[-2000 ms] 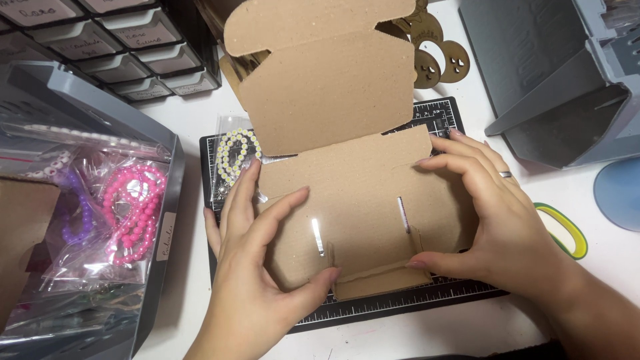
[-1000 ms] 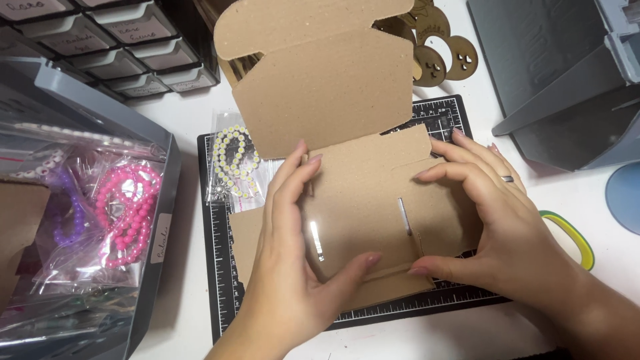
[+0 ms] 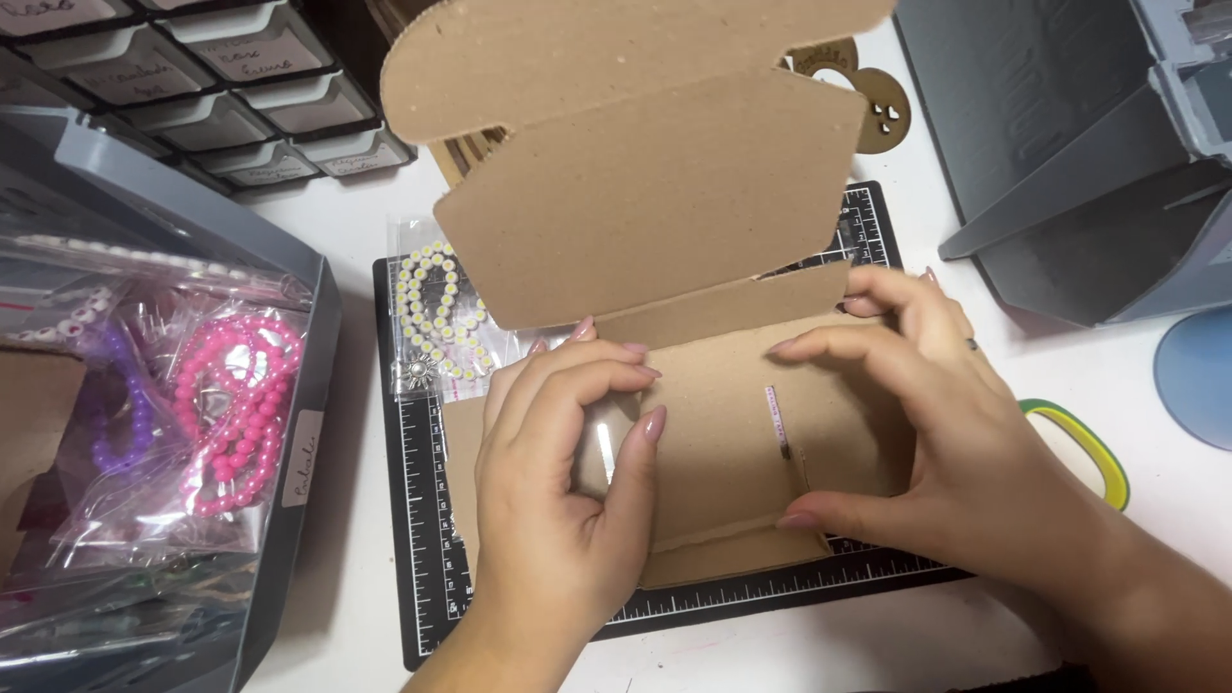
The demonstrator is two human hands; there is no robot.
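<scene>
A brown cardboard mailer box (image 3: pixel 712 443), partly folded, lies on a black cutting mat (image 3: pixel 712 602) with its lid (image 3: pixel 654 183) raised at the back. My left hand (image 3: pixel 568 472) grips the box's left side, thumb inside and fingertips along the side panel. At the right side, my right hand (image 3: pixel 924 414) holds the panel, its thumb near the front fold and its fingers toward the back. Two narrow slots show in the base. A bagged string of white and yellow beads (image 3: pixel 433 308) lies on the mat, left of the lid.
On the left stands a grey bin (image 3: pixel 289 385) with bagged pink beads (image 3: pixel 231 414) and purple beads (image 3: pixel 125 414). Small labelled drawers (image 3: pixel 260 58) are behind it. At right are another grey bin (image 3: pixel 1039 144), a green-yellow scissors handle (image 3: pixel 1097 452) and a blue round object (image 3: pixel 1198 375).
My left hand has moved right from the box's outer left part, and the left panel now stands folded up under it. The right hand has stayed at the right side.
</scene>
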